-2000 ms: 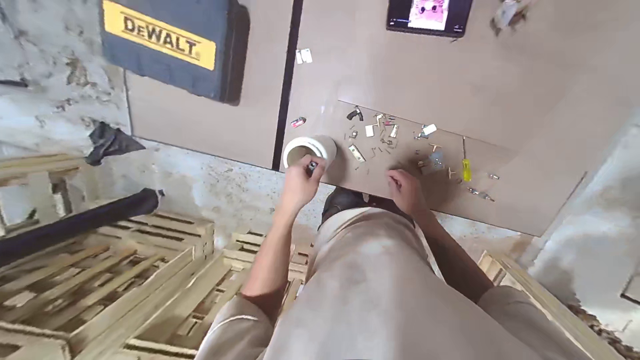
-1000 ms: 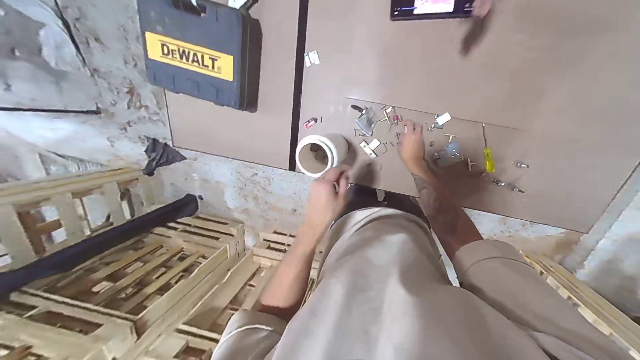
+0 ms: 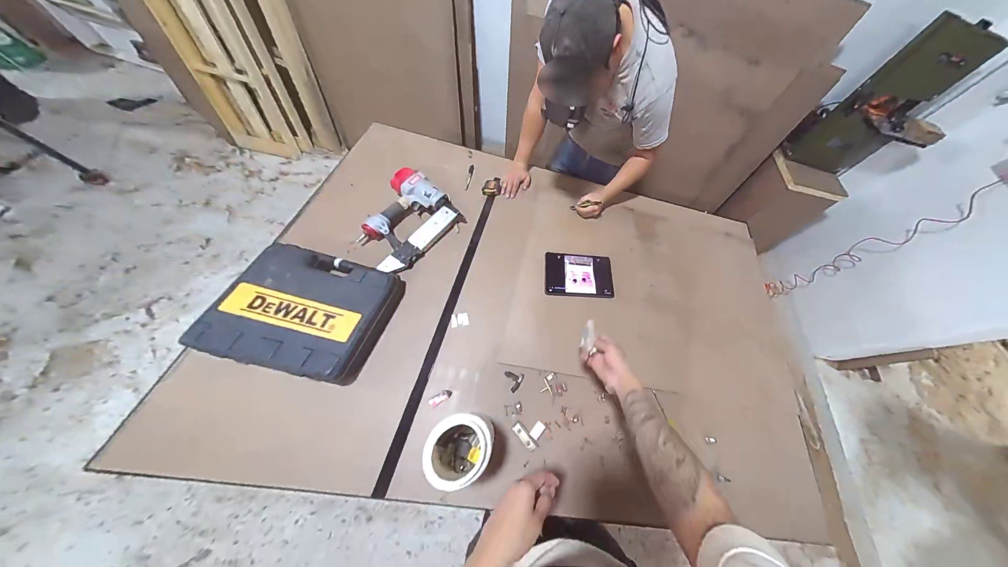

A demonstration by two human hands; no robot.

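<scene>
My right hand (image 3: pixel 605 362) reaches over the brown board and holds a small clear plastic bag (image 3: pixel 588 335) by its lower end. Near the front edge, my left hand (image 3: pixel 537 490) is curled; whether anything lies within its fingers cannot be told. A white bucket (image 3: pixel 487 429) with mixed items inside stands left of that hand. Between the bucket and my right forearm lie loose screws (image 3: pixel 568 419), a white hinge-like plate (image 3: pixel 524 435), a small white piece (image 3: pixel 538 430) and a black part (image 3: pixel 513 381).
A black DeWalt case (image 3: pixel 291 311) lies at the left, with a red and grey pneumatic nailer (image 3: pixel 413 216) behind it. A tablet (image 3: pixel 579 275) rests mid-board. Across the board leans a co-worker (image 3: pixel 650 71), one hand by a tape measure (image 3: pixel 491 187), the other holding a small tool.
My right hand has moved from among the loose hardware to farther out over the board, with a clear bag in it. The view has tilted up, showing the co-worker and nailer.
</scene>
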